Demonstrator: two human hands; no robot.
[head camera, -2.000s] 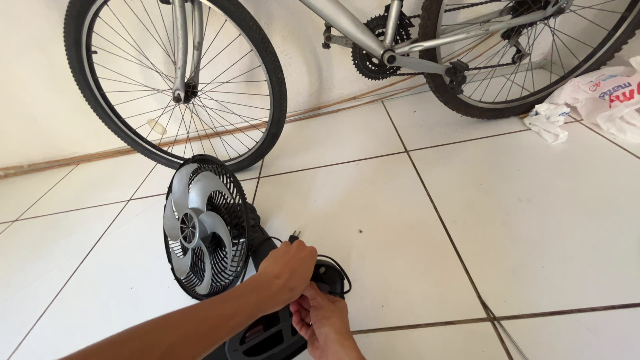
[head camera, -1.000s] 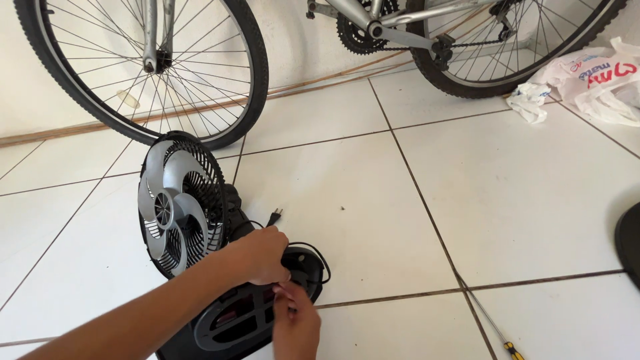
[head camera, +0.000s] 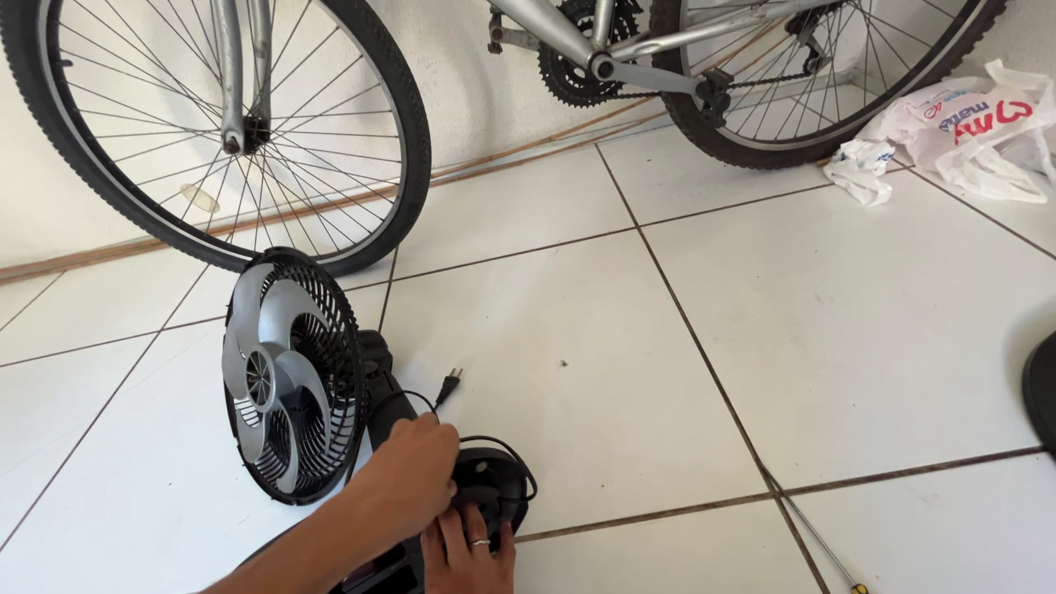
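Note:
A black fan with silver blades (head camera: 262, 375) stands tilted at left centre, its front uncovered. Its neck runs down to a black base (head camera: 487, 474), partly hidden by my hands. My left hand (head camera: 417, 462) is curled over the place where neck and base meet; whatever its fingers grip is hidden. Just below, my right hand (head camera: 470, 553), with a ring on one finger, rests spread on the black base near the left fingertips. A black power cord loops around the base, and its two-pin plug (head camera: 450, 386) lies on the tiles behind my left hand.
A bicycle's front wheel (head camera: 412, 157) stands close behind the fan, its rear wheel (head camera: 709, 148) further right. White plastic bags (head camera: 957, 132) lie at the upper right. A screwdriver (head camera: 825, 544) lies at lower right. A black rounded object (head camera: 1041, 392) shows at the right edge.
My right hand's fingers have spread over the base; they were bunched near the left fingertips. The view has shifted, bringing the screwdriver and the black rounded object into sight.

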